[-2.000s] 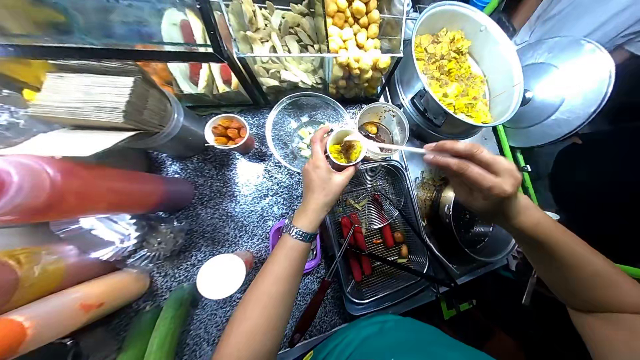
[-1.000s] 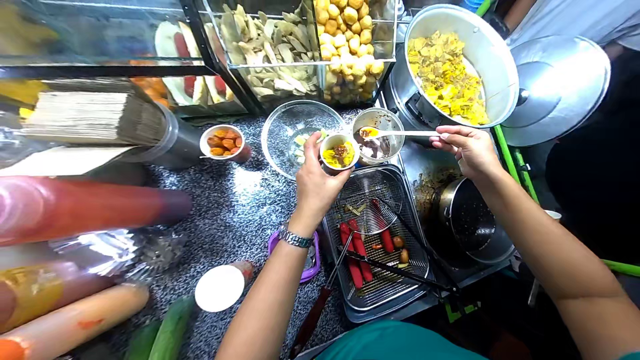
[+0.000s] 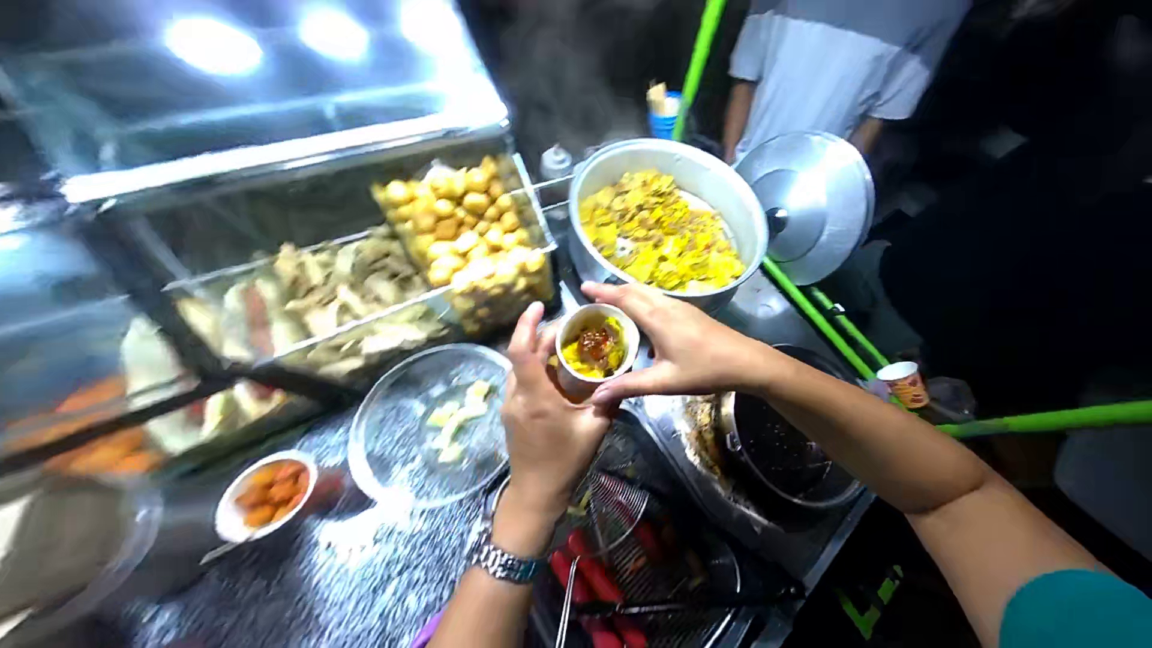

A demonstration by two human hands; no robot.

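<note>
A paper cup (image 3: 598, 342) of yellow food topped with dark red sauce is at the centre of the head view. My left hand (image 3: 551, 409), with a metal watch at the wrist, holds it from the left and below. My right hand (image 3: 675, 346) reaches around its right side, fingers spread, thumb at the lower rim; whether it bears any of the weight I cannot tell. A clear round dish (image 3: 378, 450) with pale pieces lies left of my left hand. Beyond my right hand stands a large metal pot (image 3: 668, 155) of yellow food.
Bins of round balls (image 3: 468, 225) and sliced pieces (image 3: 351, 279) stand behind. A cup of orange food (image 3: 268, 495) is at left. Red sausages (image 3: 594, 576) lie in a wire basket below my hands. A dark pan (image 3: 792, 441), pot lid (image 3: 805, 207) and green rails (image 3: 828, 324) are right; a person (image 3: 810, 81) stands beyond.
My right hand no longer holds the white utensil and has come to the cup. Red sauce now tops the yellow food. The view has swung up and toward the back.
</note>
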